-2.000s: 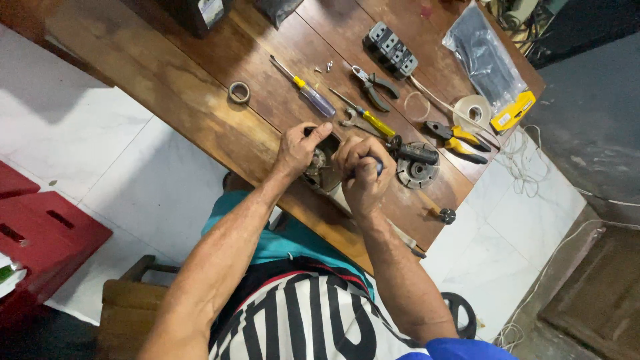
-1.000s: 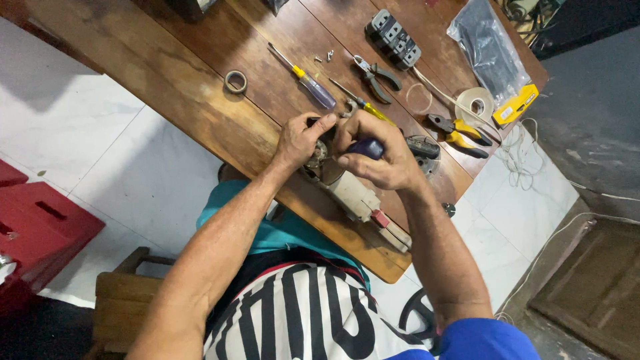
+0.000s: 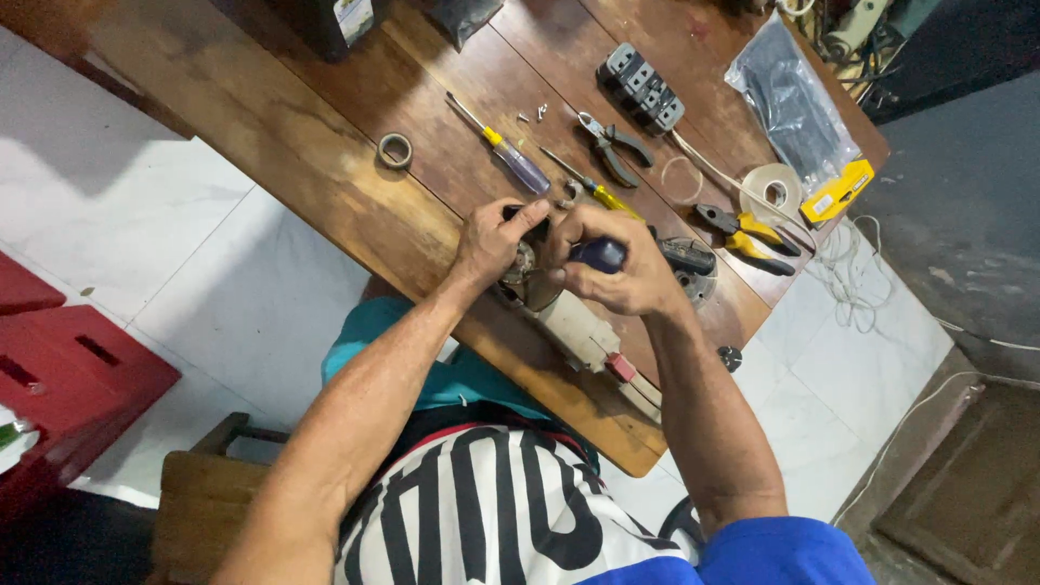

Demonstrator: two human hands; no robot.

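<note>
An angle grinder (image 3: 578,329) with a pale body and a red switch lies along the table's near edge. My left hand (image 3: 494,240) grips its head end, the thumb over a dark part there. In my right hand (image 3: 621,260) is a screwdriver with a dark blue handle (image 3: 600,255); its tip is hidden by the fingers and the grinder's head. Just beyond the hands lie a purple-and-yellow screwdriver (image 3: 520,164), a yellow-handled screwdriver (image 3: 605,197) and a metal wrench (image 3: 571,193), partly covered. A round metal disc (image 3: 697,280) and a black handle (image 3: 686,256) sit right of my right hand.
On the wooden table (image 3: 325,154) are a tape roll (image 3: 395,151), small screws (image 3: 542,111), grey-handled cutters (image 3: 613,149), a power strip (image 3: 642,88), yellow-and-black pliers (image 3: 747,237), a white tape roll (image 3: 770,193) and a plastic packet (image 3: 792,106). Red plastic furniture (image 3: 89,382) stands at left.
The grinder's pale body and red switch show more plainly than two seconds ago. My right hand, still around the dark blue handle, has turned.
</note>
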